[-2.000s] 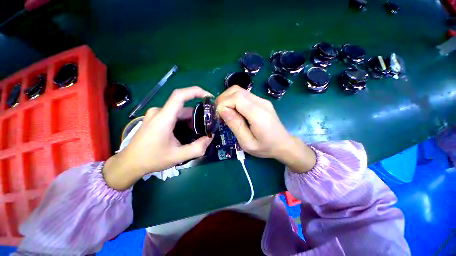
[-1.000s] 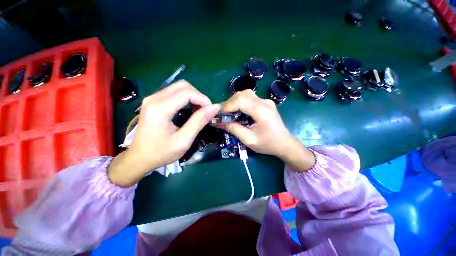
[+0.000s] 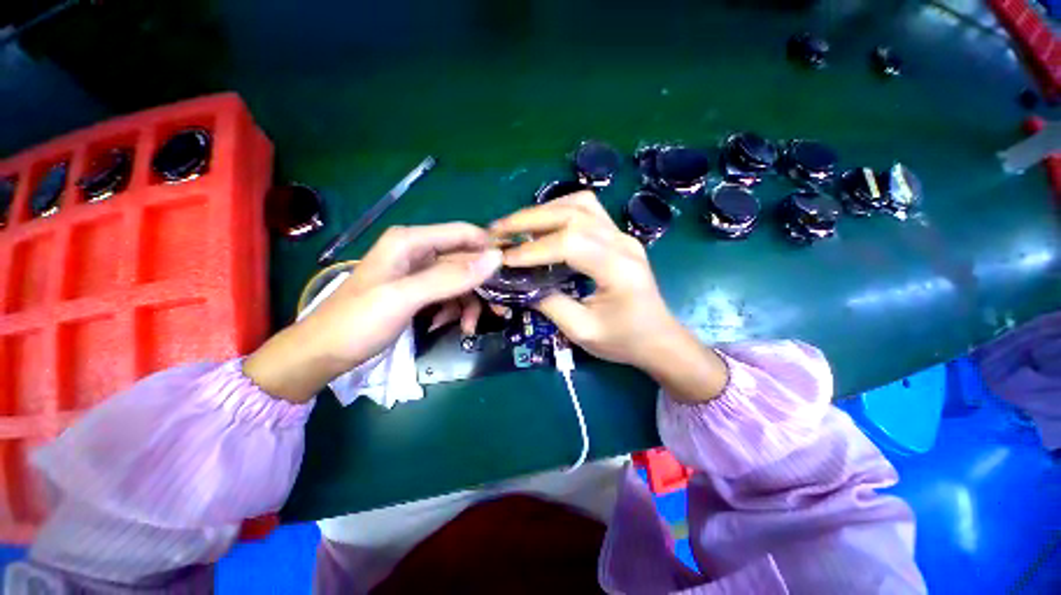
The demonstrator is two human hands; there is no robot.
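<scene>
A round black unit with a shiny rim (image 3: 521, 285) is held in the middle, over the test fixture. My right hand (image 3: 593, 267) grips it from the right, with fingers above and thumb below. My left hand (image 3: 401, 285) touches its upper left side with the fingertips. The hands hide much of the unit. Below it show the small blue circuit board (image 3: 533, 339) and the front edge of the black fixture plate (image 3: 448, 363). A white USB cable (image 3: 571, 389) is plugged in at the board's lower edge.
A red foam tray (image 3: 250, 233) at left holds several black discs. One disc (image 3: 298, 210) lies beside it. A slim grey stick (image 3: 378, 209), a yellow ring (image 3: 320, 279) and a white cloth (image 3: 387, 374) lie near my left hand. Loose black discs (image 3: 734, 207) lie right of the fixture.
The unit has turned from upright on edge to lying flatter. My left hand has lowered and flattened, uncovering the grey stick and more cloth. My right hand stays around the unit.
</scene>
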